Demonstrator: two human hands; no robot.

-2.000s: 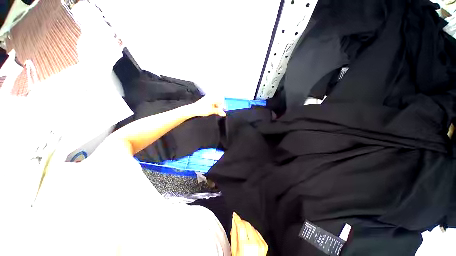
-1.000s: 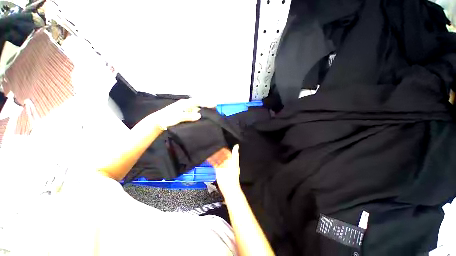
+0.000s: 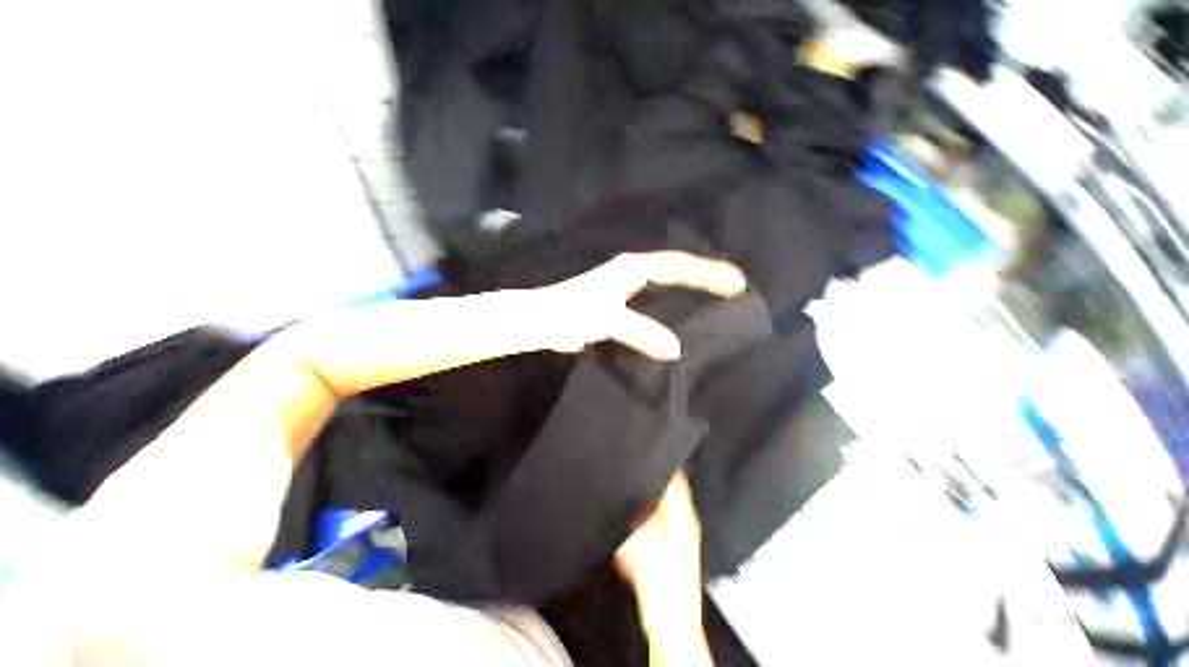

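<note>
A black garment panel point(image 3: 587, 456) lies folded in front of me, between my hands and over the larger black garment heap point(image 3: 613, 143). My left hand point(image 3: 639, 306) reaches in from the left and holds the panel's upper part between thumb and fingers. My right hand point(image 3: 665, 541) comes up from below and holds the panel's lower right edge; its fingertips are partly hidden by the cloth. The picture is blurred, and the cloth edges are hard to make out.
A white sewing machine with blue stripes point(image 3: 1069, 482) stands blurred at the right, beside the white table point(image 3: 795, 560). A blue crate point(image 3: 352, 528) shows at lower left. Another blue object point(image 3: 932, 215) is at upper right. Black cloth point(image 3: 131, 404) lies at far left.
The view has swung right, bringing the machine into sight. Both hands and the black panel have moved right, towards the table. The printed label is out of view.
</note>
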